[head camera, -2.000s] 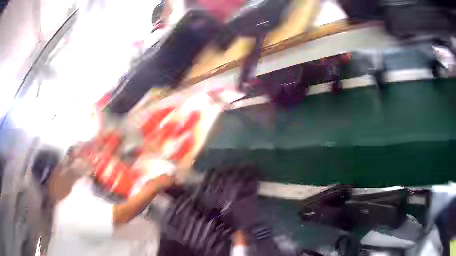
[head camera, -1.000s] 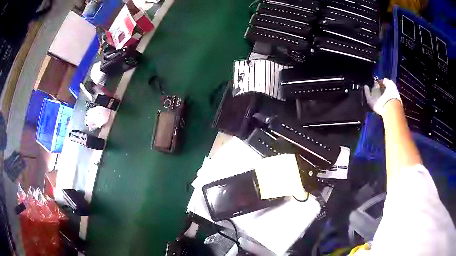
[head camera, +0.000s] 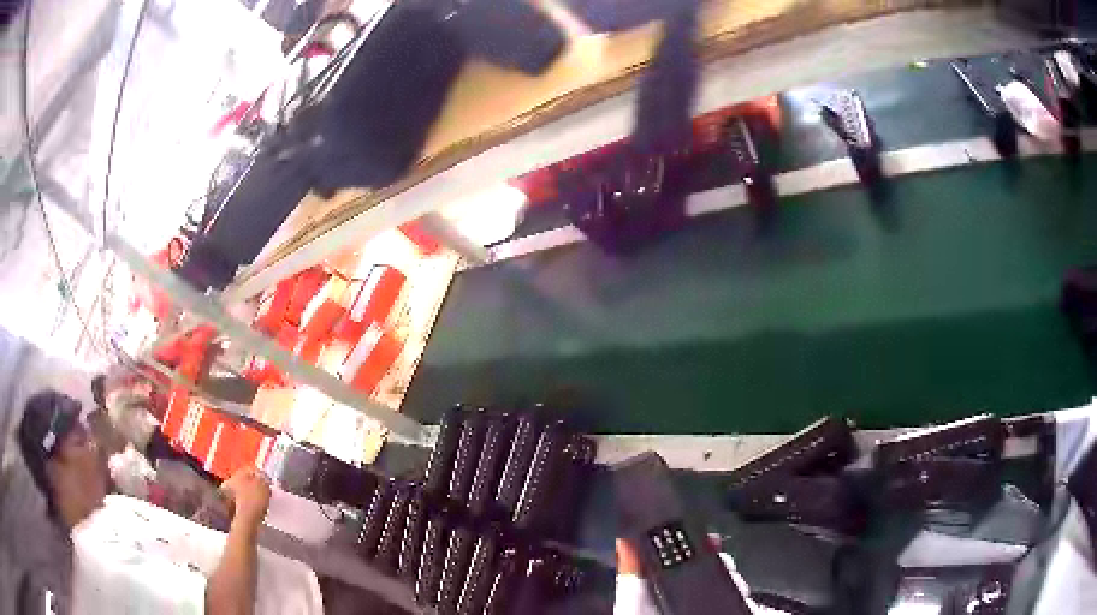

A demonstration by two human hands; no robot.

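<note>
A long black unit (head camera: 683,555) with a small grid of pale keys stands tilted at the bottom, right of centre. My left hand (head camera: 628,586) is at its left edge, a bare fingertip showing above white glove. My right hand (head camera: 730,574) is at its right edge, white glove showing. Both hands are small in view, partly hidden by the unit and cut off by the bottom edge. Rows of black units (head camera: 487,463) with white marks stand left of it.
The green belt (head camera: 770,312) runs behind a pale rail (head camera: 674,449). More black units (head camera: 794,463) lie at right, near papers. A person in white (head camera: 150,553) is at lower left by orange-red boxes (head camera: 217,435). A blurred dark shape crosses the top.
The view has swung from the stacked units and blue crates to the orange-red boxes. The gloved hand seen reaching at right is gone from there; a keypad unit is now held at the bottom.
</note>
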